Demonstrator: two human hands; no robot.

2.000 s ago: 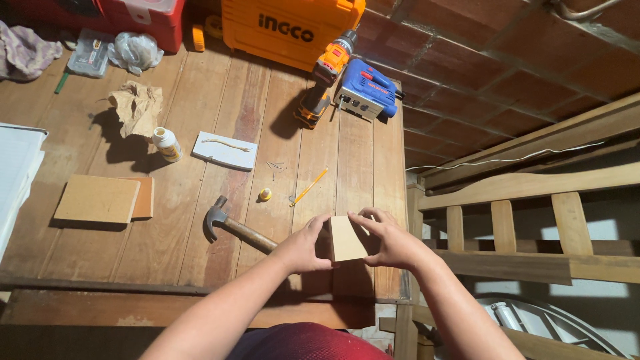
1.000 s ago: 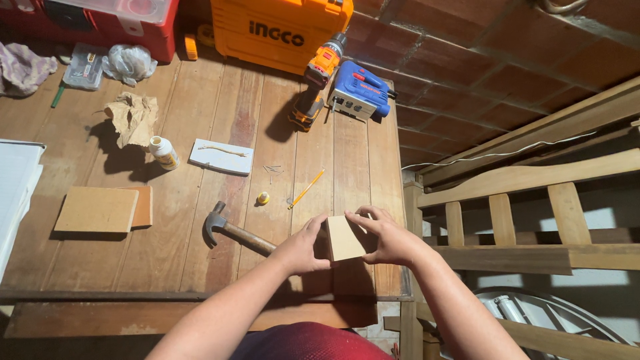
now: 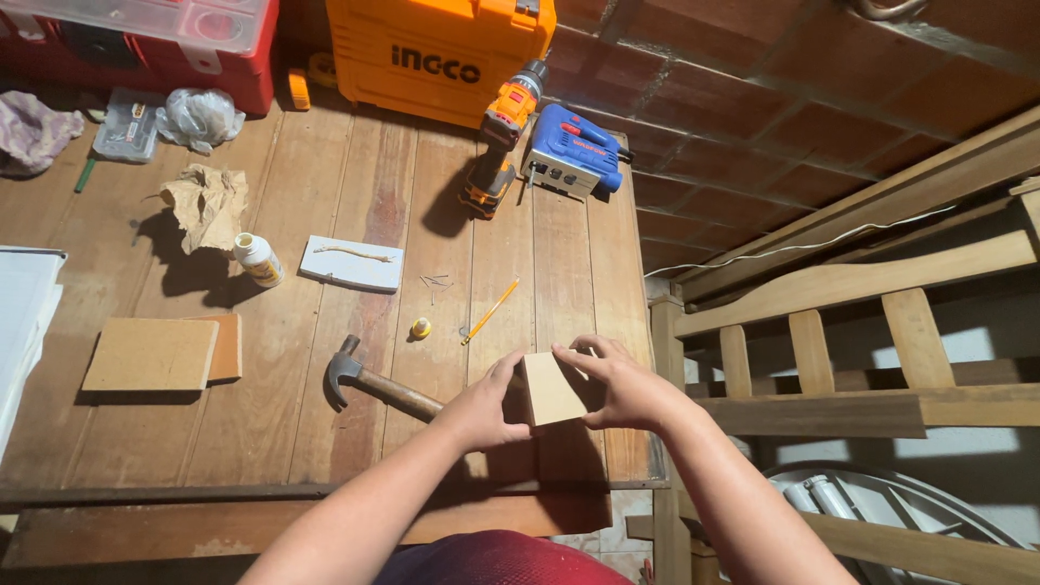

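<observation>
Between my two hands, near the table's front right, is a small assembly of fibreboard pieces [image 3: 556, 388] with a pale top face. My left hand [image 3: 487, 410] grips its left side and my right hand [image 3: 621, 382] its right side. Its underside is hidden. Left of my left hand lies a claw hammer [image 3: 388, 390], its handle end partly behind that hand. Beyond the hands are a pencil [image 3: 491, 312], a yellow bottle cap [image 3: 421, 328] and several nails [image 3: 436, 284]. A white board [image 3: 351, 264] bears a thin stick, beside an uncapped glue bottle [image 3: 259, 261].
At the back stand a cordless drill [image 3: 505, 134], a blue jigsaw [image 3: 573, 154], an orange case [image 3: 439, 57] and a red toolbox [image 3: 162, 57]. Crumpled paper [image 3: 207, 210] and fibreboard pieces [image 3: 150, 353] lie left. A wooden slatted frame [image 3: 812, 349] stands beyond the table's right edge.
</observation>
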